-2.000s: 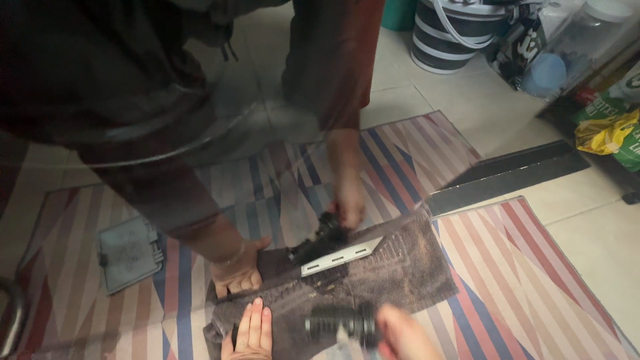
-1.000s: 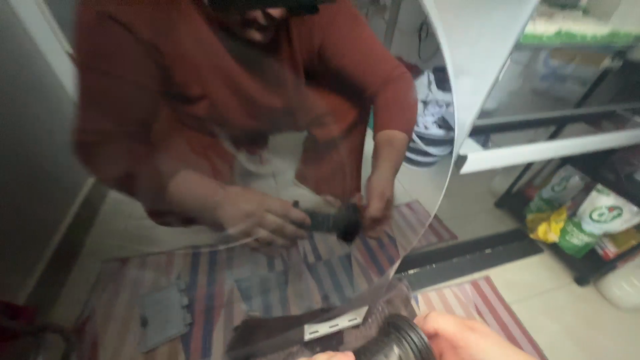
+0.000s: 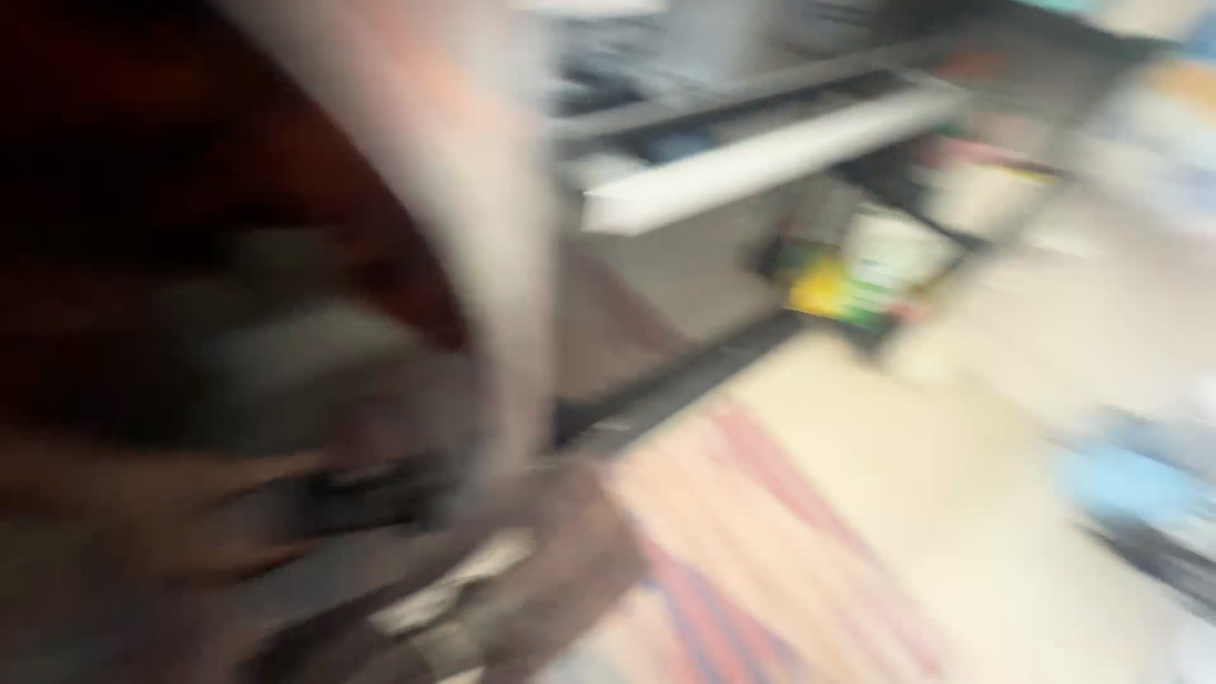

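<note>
The picture is strongly blurred. A dark glossy panel (image 3: 237,247) fills the left side, with a pale curved edge. In its surface is a blurred reflection of hands about a dark object. Neither my left hand nor my right hand can be made out directly. At the bottom, a brown cloth (image 3: 579,560) lies over a striped mat (image 3: 760,570). A pale strip (image 3: 456,584) shows against the cloth; its details are lost in the blur.
A black strip (image 3: 665,389) runs along the floor beyond the mat. A white bar-like edge (image 3: 760,161) juts out above it. Yellow, green and white packages (image 3: 855,271) stand behind. Light floor (image 3: 855,418) extends to the right, with a blurred blue thing (image 3: 1130,484).
The view has swung strongly to the right. My hands and the black ribbed object, seen directly at the bottom one second ago, can no longer be made out directly.
</note>
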